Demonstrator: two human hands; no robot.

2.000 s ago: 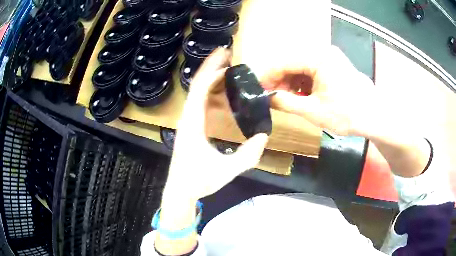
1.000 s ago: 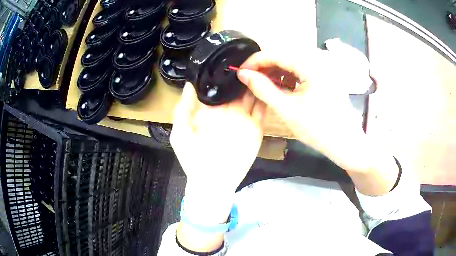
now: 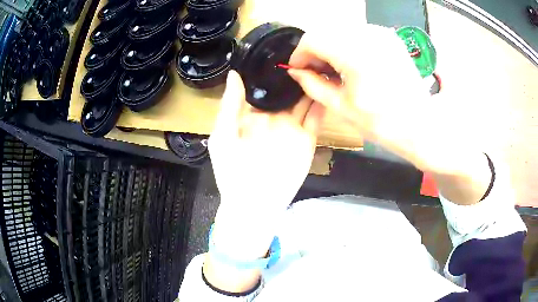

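Observation:
My left hand [image 3: 259,141] holds a black round housing [image 3: 265,76] from below and at its left edge, with its face turned up towards me. My right hand [image 3: 354,94] pinches a thin red lead wire [image 3: 284,66] at the middle of the housing; the wire runs back under the fingers. A green round circuit board [image 3: 416,49] shows beyond my right hand, partly covered, with a dark red wire at its lower edge. Whether my right hand touches that board cannot be told.
Black housings [image 3: 141,87] lie in overlapping rows on a cardboard sheet [image 3: 177,115] at left, with another housing under it. Black slotted crates [image 3: 112,224] stand below the bench edge. A pale mat lies at right, red [image 3: 429,185] near my wrist. A curved metal rail [image 3: 501,35] runs behind.
The housing has turned from edge-on to face-up and moved left and up. My right fingers stay on the red wire. The green board's face has come into view, where a white shape showed before.

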